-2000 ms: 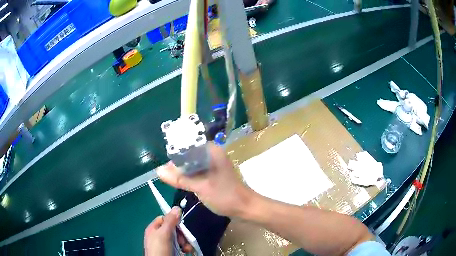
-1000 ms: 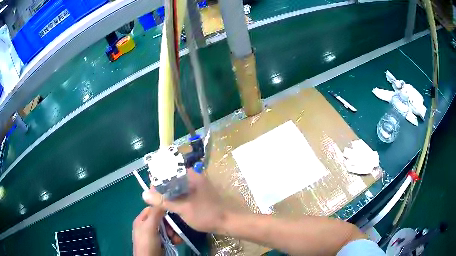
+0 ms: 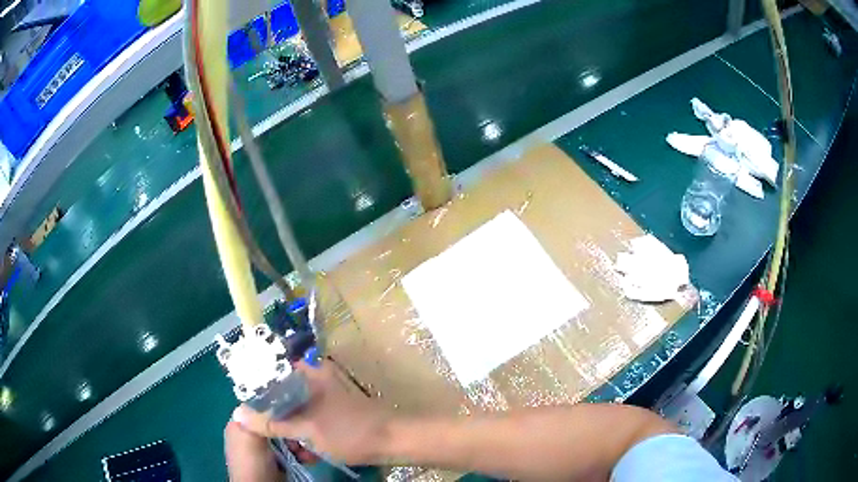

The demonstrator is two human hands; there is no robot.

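Note:
The silver-grey glue valve [image 3: 261,369] with its square bolted top hangs at the lower left. My right hand [image 3: 329,414] is closed around it. My left hand [image 3: 246,452] is just below and left of the valve, mostly hidden by my right hand and cut by the bottom edge. Thin white-grey cord [image 3: 299,463] shows between my hands. The white housing and black panel are almost wholly hidden, so the left hand's hold on them is not clearly seen. The valve's nozzle is hidden. The pale yellow hose [image 3: 232,254] rises from the valve.
A white sheet [image 3: 496,297] lies on the brown cardboard [image 3: 376,249]. To the right are crumpled wipes [image 3: 652,270], a clear cup [image 3: 701,207] and a slim whitish stick [image 3: 610,164]. A taped post [image 3: 417,151] stands behind. A black lined panel [image 3: 141,463] lies lower left.
The valve and both hands have moved left and down in view, while the background has also shifted left. The black panel and white housing strip seen between my hands earlier are now nearly hidden.

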